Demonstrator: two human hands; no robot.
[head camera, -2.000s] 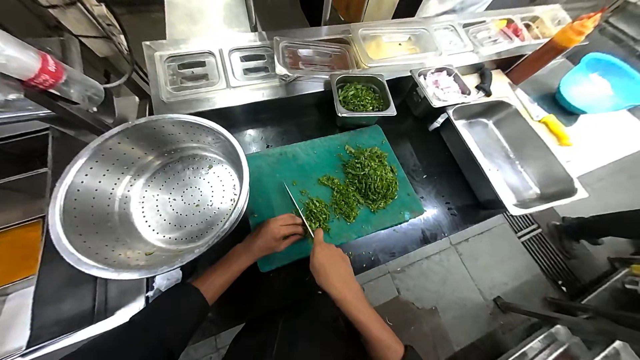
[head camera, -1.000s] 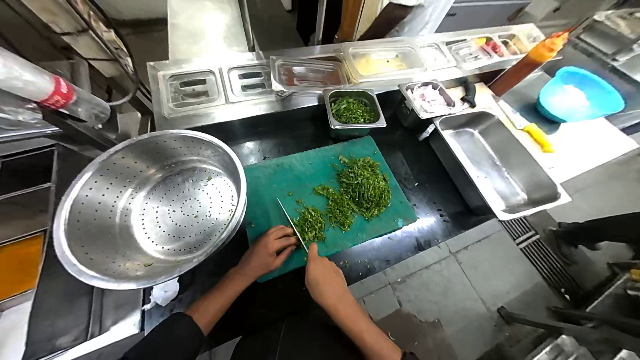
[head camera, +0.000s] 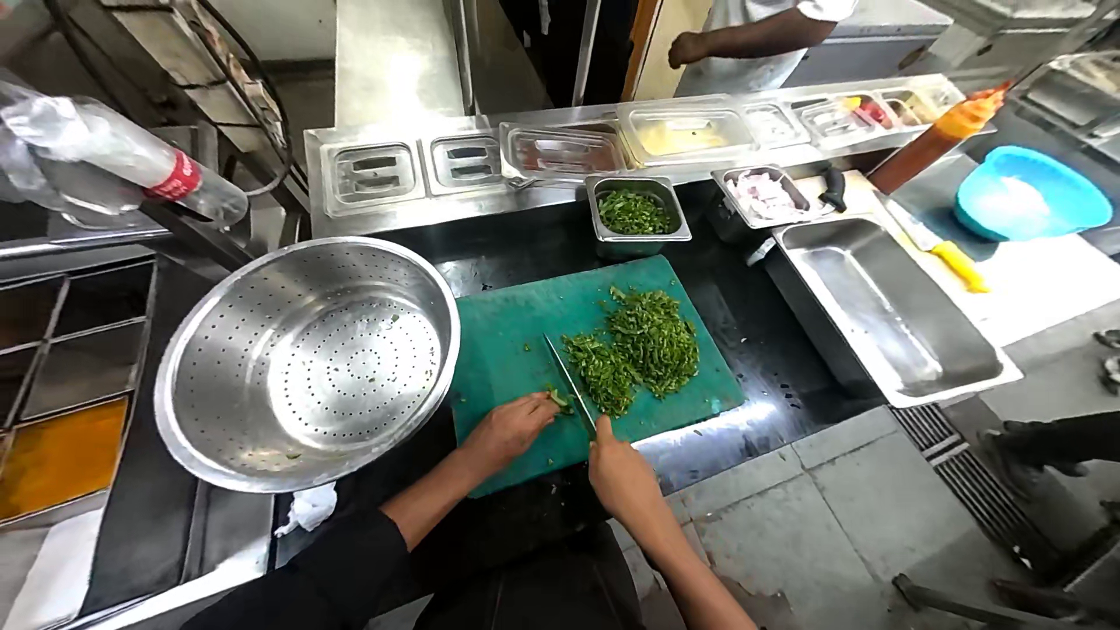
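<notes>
A green cutting board lies on the black counter. My right hand grips a kitchen knife at the board's near edge, its blade pointing away and slightly left. My left hand rests on the board left of the blade, its fingertips closed on a small bit of green leaves. Just right of the blade lies a heap of chopped leafy greens, with a smaller part nearest the knife. A perforated steel colander stands to the left; only a few leaf scraps show in it.
Behind the board stand a steel container of chopped greens and one of chopped onion. To the right are a deep steel pan, a yellow-handled knife, a sauce bottle and a blue bowl. Another person's arm shows at the back.
The small cut portion near the blade now lies to its right, joined with the other greens. My left fingers hold only a small bit of leaves. A person has come into view at the back.
</notes>
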